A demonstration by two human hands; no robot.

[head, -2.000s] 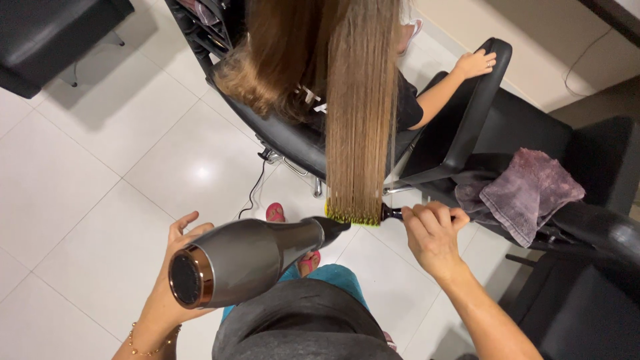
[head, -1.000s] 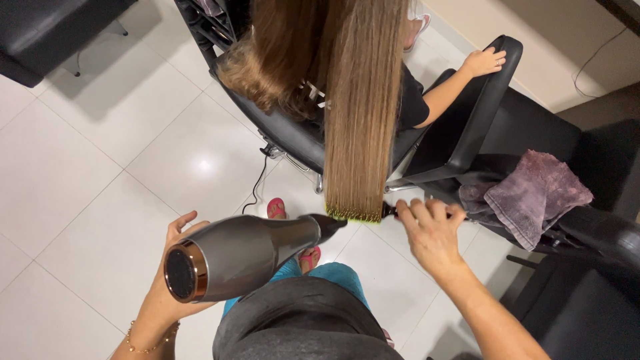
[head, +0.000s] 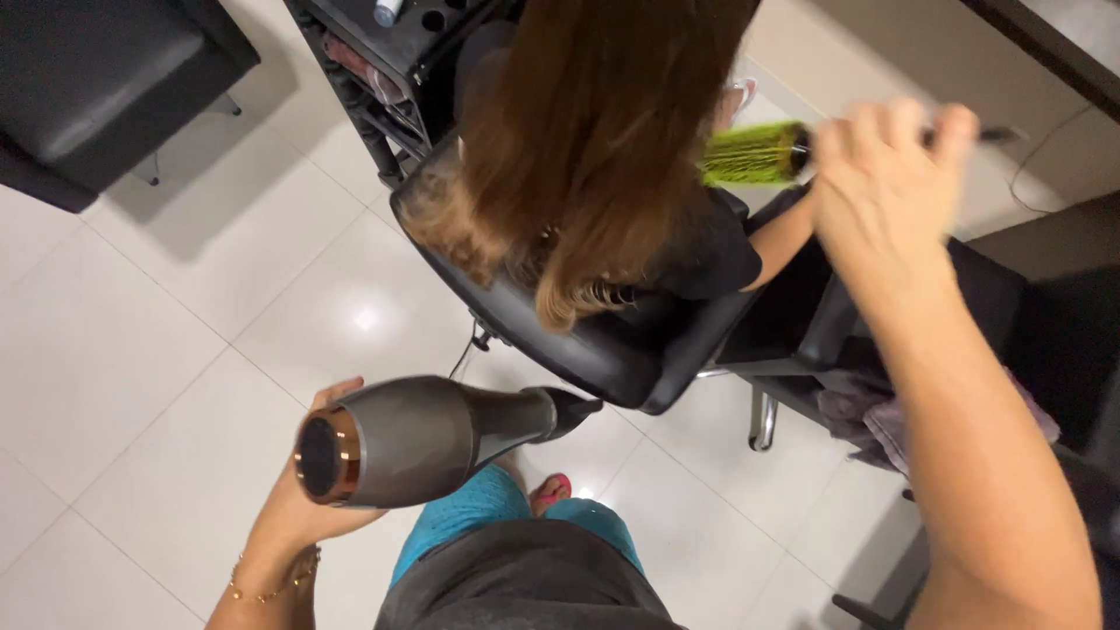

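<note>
A grey hair dryer (head: pixel 420 442) with a copper-coloured rear ring is held in my left hand (head: pixel 319 512), its black nozzle pointing right, below the chair back. My right hand (head: pixel 888 175), slightly blurred, grips the dark handle of a round hairbrush (head: pixel 752 156) with yellow-green bristles. The brush lies at the right side of the long brown hair (head: pixel 604 131) of a seated person; its left end meets or passes behind the hair, which I cannot tell. The hair hangs loose over the black chair back (head: pixel 577 350), with lighter, curled ends.
A black trolley (head: pixel 411 52) stands beyond the chair, at the upper left. Another black chair (head: pixel 114 79) is at the far left. At the right, a purplish towel (head: pixel 884 429) lies on black seating, partly behind my right forearm. The seated person's arm (head: pixel 783 241) is near the brush.
My right hand and the brush have moved up, away from the hair ends. The section stretched over the brush has dropped loose against the chair back. My left hand still holds the dryer.
</note>
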